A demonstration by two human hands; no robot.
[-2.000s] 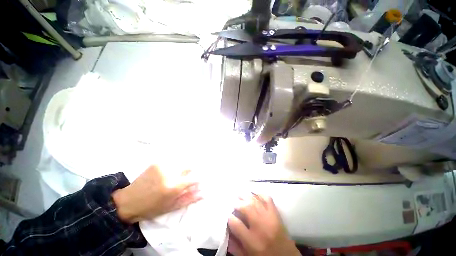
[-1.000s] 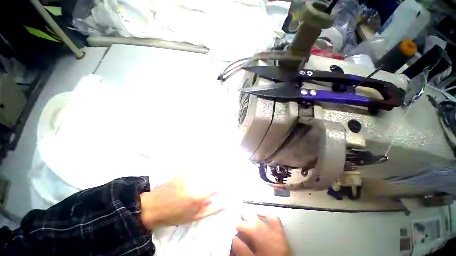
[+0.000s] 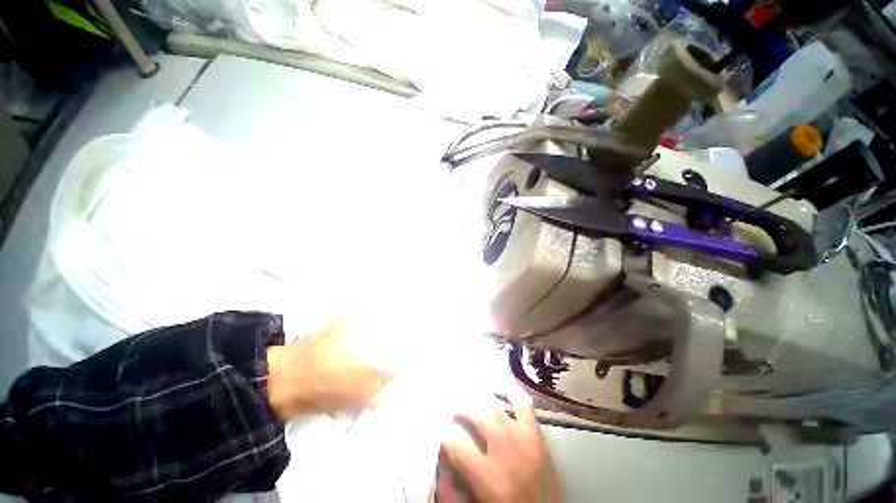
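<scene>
A white garment piece point(image 3: 226, 236), strongly overexposed, lies over the table left of the sewing machine and under both hands. My left hand point(image 3: 329, 371), in a dark plaid sleeve, lies on the cloth; its fingertips are lost in the glare. My right hand point(image 3: 501, 454) is at the bottom edge, fingers bent on the cloth's right side, partly cut off by the frame. Whether either hand grips the cloth cannot be told. The cream sewing machine head point(image 3: 550, 285) stands above and right of my right hand. The needle area point(image 3: 540, 368) is partly hidden by the head and glare.
Two thread snips point(image 3: 678, 236) lie on top of the machine head. A white fabric pile point(image 3: 393, 34) lies at the back. A dark thread cone with an orange top point(image 3: 804, 140) and plastic bags stand behind the machine. A pale bar point(image 3: 285, 61) runs along the table's back edge.
The camera view has turned and shifted, so the machine head appears lower and further right. Both hands stay on the cloth; the left fingers are now more washed out.
</scene>
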